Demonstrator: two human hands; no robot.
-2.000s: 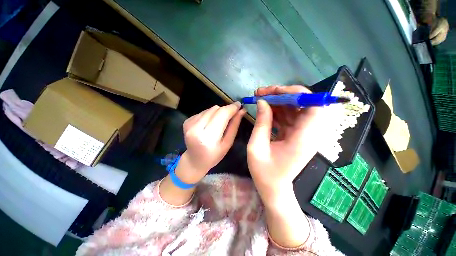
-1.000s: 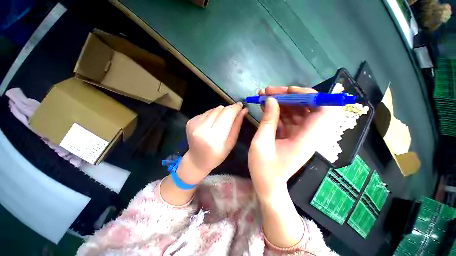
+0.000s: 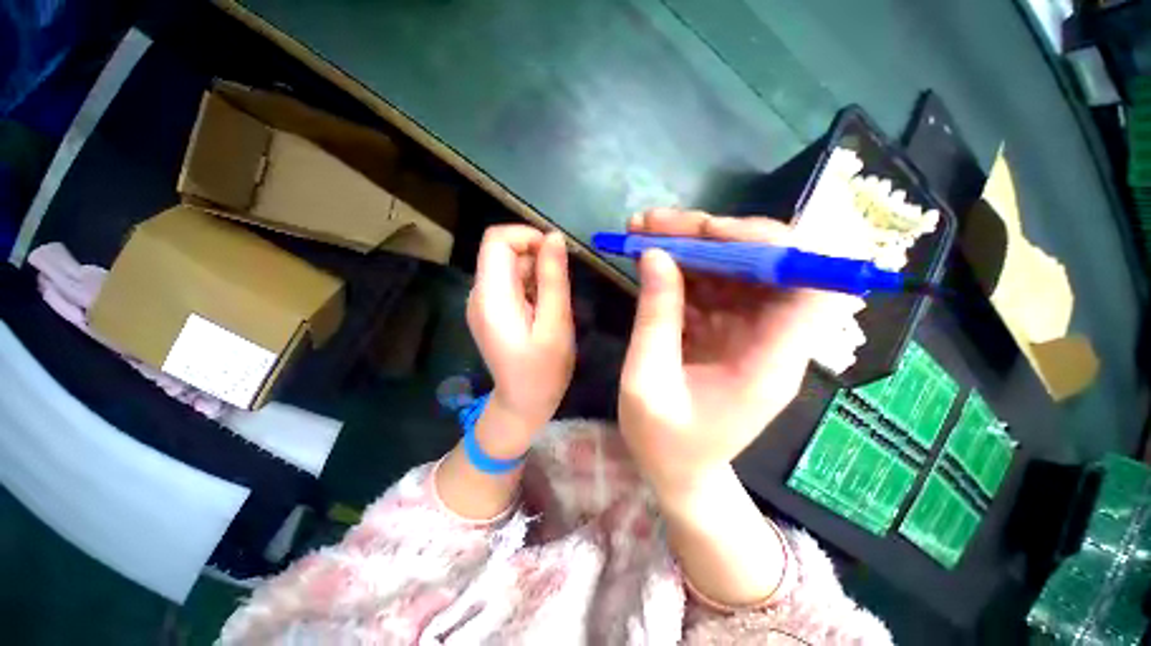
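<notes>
My right hand (image 3: 713, 341) holds a blue pen (image 3: 757, 261) between thumb and fingers, roughly level, its dark tip pointing right. My left hand (image 3: 520, 322), with a blue wrist strap (image 3: 487, 444), is left of the pen's end and apart from it. Its thumb and index finger are close together; whether something tiny is between them cannot be told. A black bin (image 3: 932, 252) heaped with small pale parts (image 3: 884, 208) is behind and right of my right hand, partly hidden by it. A green circuit board panel (image 3: 903, 454) lies on a black mat right of my right forearm.
An open brown carton (image 3: 297, 177) and a closed carton with a white label (image 3: 208, 297) are at the left, below the bench edge (image 3: 417, 133). A cardboard tray (image 3: 1038, 290) lies beyond the bin. More green boards (image 3: 1098, 555) are at the lower right.
My left hand has moved left, away from the pen's end where its fingertips were. The pen now tilts slightly down to the right. The bin and boards appear shifted in view.
</notes>
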